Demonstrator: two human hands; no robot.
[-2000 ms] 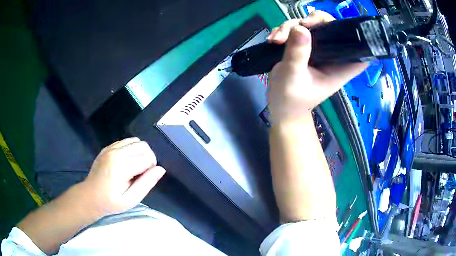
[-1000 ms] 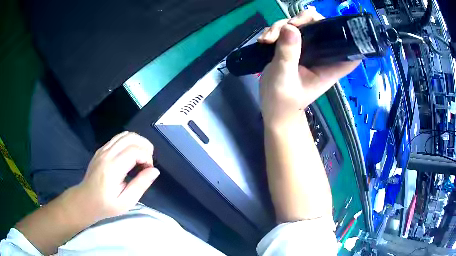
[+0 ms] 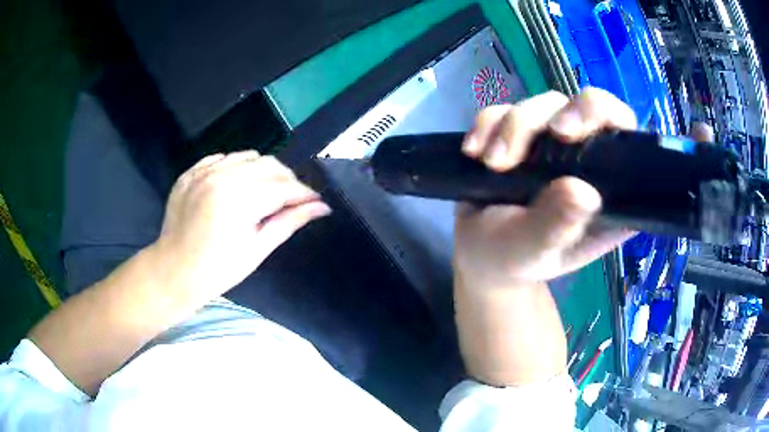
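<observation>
The laptop (image 3: 422,245) lies upside down in front of me, with its silver-grey bottom cover (image 3: 447,84) on. A red-and-white fan grille shows near its far end. My right hand (image 3: 540,202) is wrapped around the black electric screwdriver (image 3: 506,169), held almost level over the cover. Its front end is near the laptop's left edge; I cannot tell whether the tip touches. My left hand (image 3: 240,219) is beside the laptop's near left corner, its fingers loosely curled with the thumb apart. No object shows in it.
A black mat (image 3: 278,42) lies at the upper left on the green bench mat (image 3: 337,80). A raised blue-matted shelf (image 3: 649,51) with trays and parts runs along the right. Thin red and dark sticks (image 3: 594,359) lie at the lower right.
My right hand and the screwdriver have moved down and nearer, uncovering the fan grille. My left hand has moved up and right, closer to the laptop's corner. The laptop appears shifted in view.
</observation>
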